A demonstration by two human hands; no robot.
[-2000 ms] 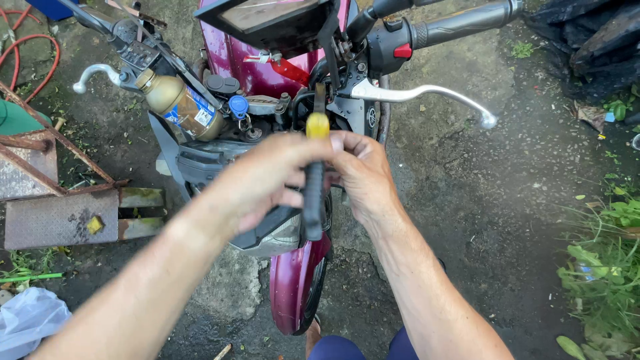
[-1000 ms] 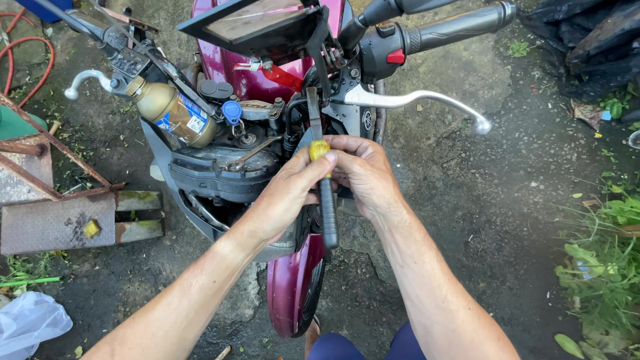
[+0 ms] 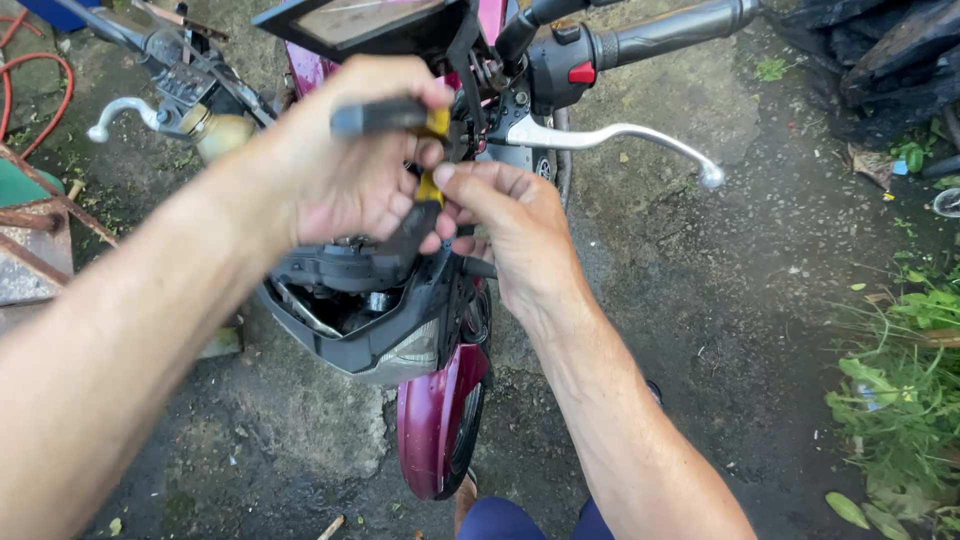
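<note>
A hand tool with black and yellow handles (image 3: 429, 196), apparently pliers, is in my left hand (image 3: 360, 165). Its two handles are spread apart, and motion blurs them. My right hand (image 3: 525, 225) is bent in close against it, thumb tip at the lower yellow part; whether its fingers pinch anything is hidden. Both hands are over the front of a motorcycle, just below the silver brake lever (image 3: 615, 133) and the switch housing (image 3: 559, 67). Below them are the opened black front fairing (image 3: 330, 345), the headlight lens (image 3: 409, 352) and the magenta front fender (image 3: 431, 420).
A tan plastic bottle (image 3: 225, 135) lies by the left lever (image 3: 124, 112). The mirror (image 3: 367, 26) juts out above my hands. At left are a rusty metal frame (image 3: 64, 199) and a red hose (image 3: 67, 86). Black sheeting (image 3: 885, 60) and weeds (image 3: 900, 382) edge the right side.
The tool's handles have come apart; one second ago they were together and pointing down. My left hand has moved up and left, now covering part of the bottle.
</note>
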